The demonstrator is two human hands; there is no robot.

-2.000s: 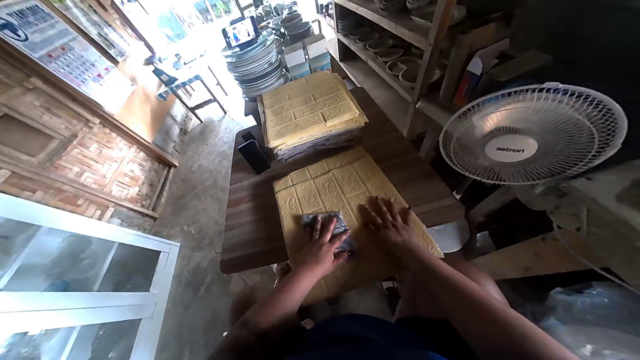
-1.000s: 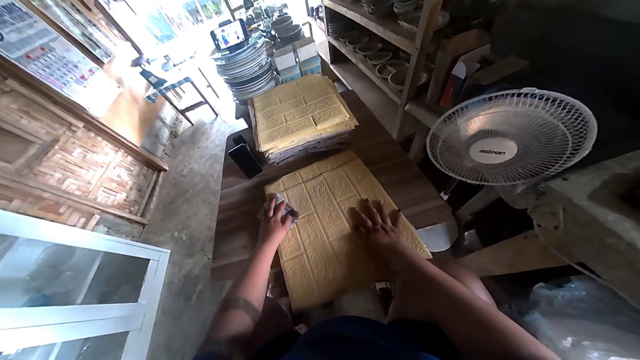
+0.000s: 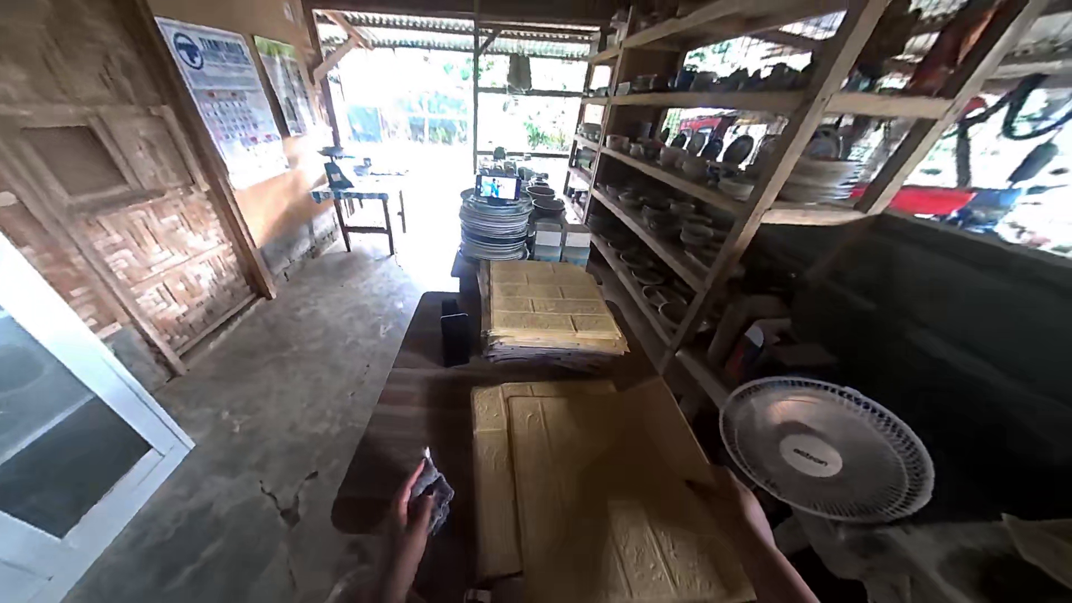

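Note:
My left hand (image 3: 412, 511), at the lower middle, grips a crumpled grey cloth (image 3: 434, 496) between thumb and fingers, just left of a tan embossed brick-pattern panel (image 3: 496, 469). At the right edge of that panel, my right hand (image 3: 730, 494) holds a panel edge; its fingers are partly hidden in shadow. The panel surface looks lifted or bent near this hand, and I cannot tell how many sheets lie there. Behind it on the dark wooden table (image 3: 394, 410) stands a stack of similar panels (image 3: 548, 306).
A black phone-like object (image 3: 456, 335) stands left of the stack. Piled plates (image 3: 494, 228) with a lit phone (image 3: 498, 188) on top stand behind. An electric fan (image 3: 825, 448) is close on the right, wooden shelves (image 3: 695, 180) of dishes beyond. A white-framed glass cabinet (image 3: 109, 444) is at left.
The view has tilted up strongly. The left hand with the cloth has come off the panel to its left side. The right hand has gone from lying flat on the panel to holding its right edge.

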